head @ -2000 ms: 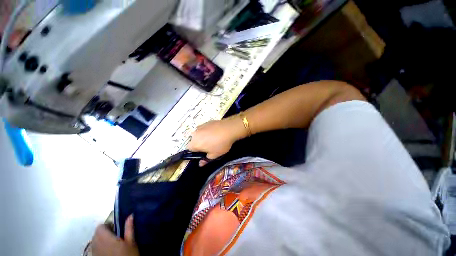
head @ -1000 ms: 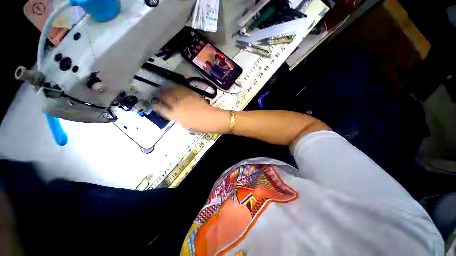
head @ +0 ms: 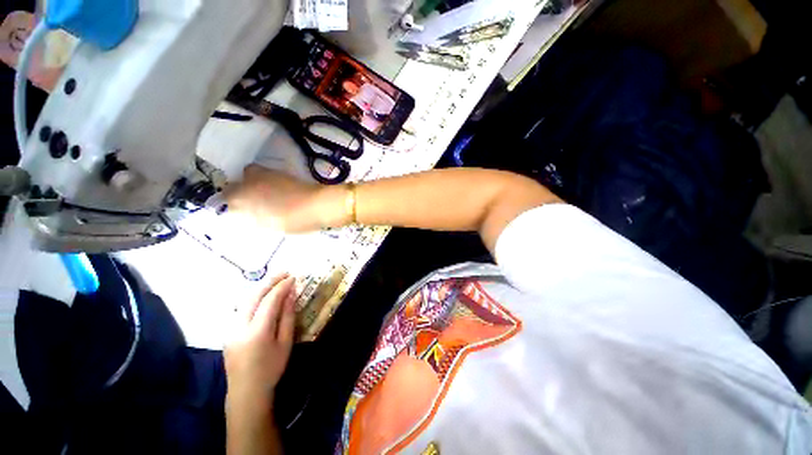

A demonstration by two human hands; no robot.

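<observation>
The white sewing machine head is at the upper left, with its metal presser foot area below. My right hand reaches under the head beside the presser foot; its fingertips are washed out by glare, so I cannot tell whether they hold anything. My left hand lies palm down at the table's front edge, fingers extended, holding nothing visible. Dark navy cloth with a thin pale curved line lies left of my left hand, partly on the table and over its edge.
Black-handled shears lie beside a lit smartphone. Metal snips lie farther along the ruler-marked table edge. A navy cloth heap is beyond my right arm. A blue strip hangs below the head.
My right hand first held cloth at the table edge, then moved to the presser foot, where it stays. My left hand has come back into view. The dark cloth has shifted to the left.
</observation>
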